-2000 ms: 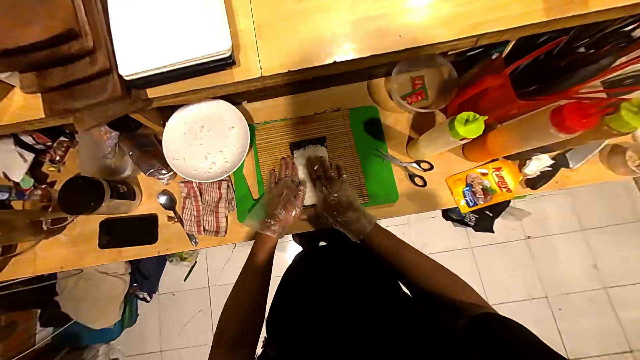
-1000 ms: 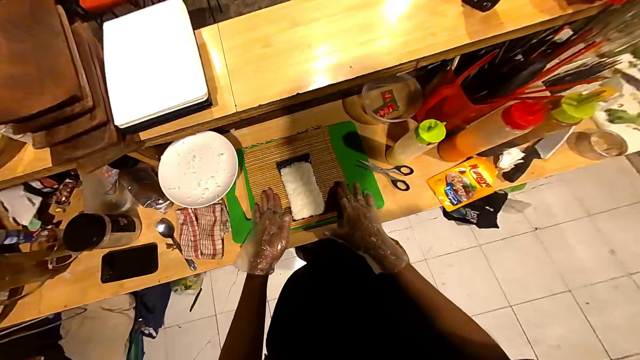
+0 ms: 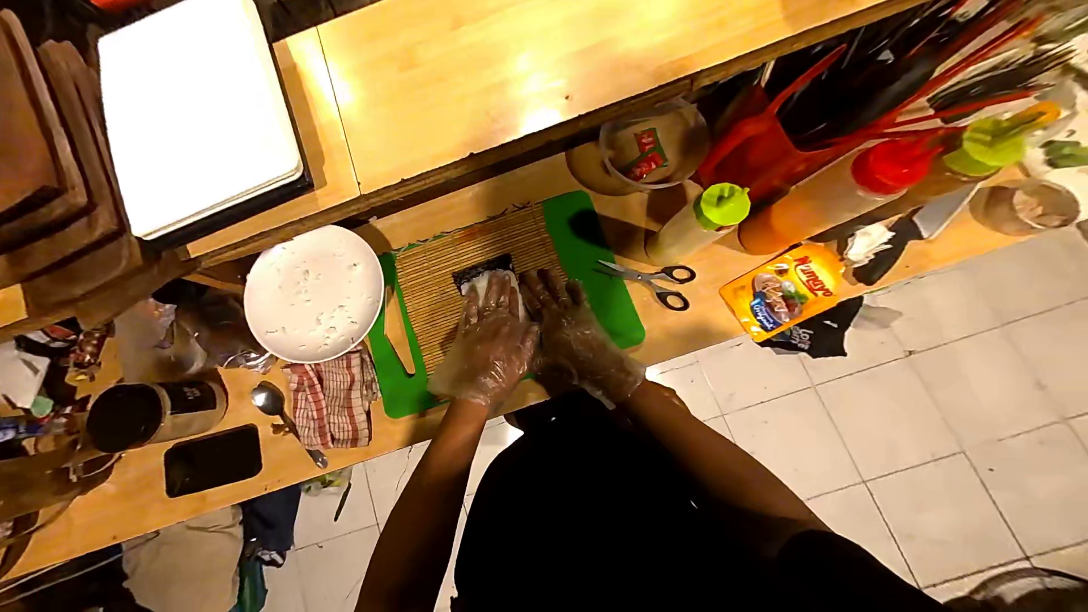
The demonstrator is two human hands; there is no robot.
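Both hands wear clear plastic gloves. My left hand (image 3: 493, 344) lies flat over white rice (image 3: 489, 282) spread on a dark nori sheet (image 3: 484, 268), covering most of it. Beside it my right hand (image 3: 574, 336) rests palm down, its fingers at the right edge of the rice and on the bamboo rolling mat (image 3: 433, 297). Neither hand is closed on anything. Beneath the mat lies a green cutting board (image 3: 629, 319). A white plate (image 3: 314, 293) with rice grains stands to the left, and scissors (image 3: 650, 276) lie at the board's right.
A checkered cloth (image 3: 333, 399), a spoon (image 3: 276, 404), a phone (image 3: 212, 461) and a jar (image 3: 157, 415) are on the left. To the right are a mayonnaise pouch (image 3: 786, 289), squeeze bottles (image 3: 697, 223) and a clear tub (image 3: 653, 146). A raised wooden shelf (image 3: 442, 93) runs behind.
Both hands were on the rice, then apart at its sides near the mat's front edge. Now they have come together again, the left one over the rice.
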